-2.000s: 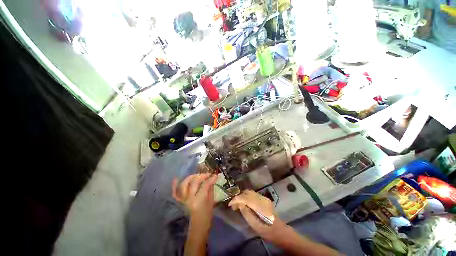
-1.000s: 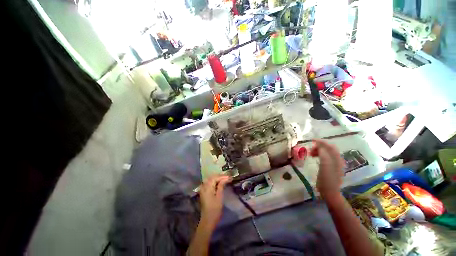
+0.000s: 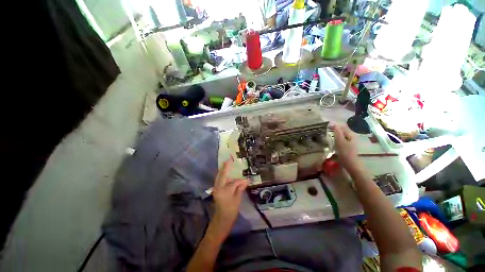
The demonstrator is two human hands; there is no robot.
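The grimy beige-brown overlock machine stands on the whitish machine table, with a row of round knobs on its front. My left hand is at the machine's lower left, by the pale cloth plate, fingers partly spread. Whether it pinches fine thread cannot be told. My right hand is at the machine's right end, at the pale handwheel, which it partly covers. Its exact finger contact is unclear. Grey-blue cloth is heaped left of the machine and spreads over the lap.
A red cup sits right of the machine. Red, white and green thread cones stand behind, beyond a trough of oddments. A dark upright stand is at back right. A recessed tray lies right.
My right hand has left the needle area, passed over the right tabletop and come to the machine's right end. The thin metal tool no longer shows in it. My left hand stays at the lower left.
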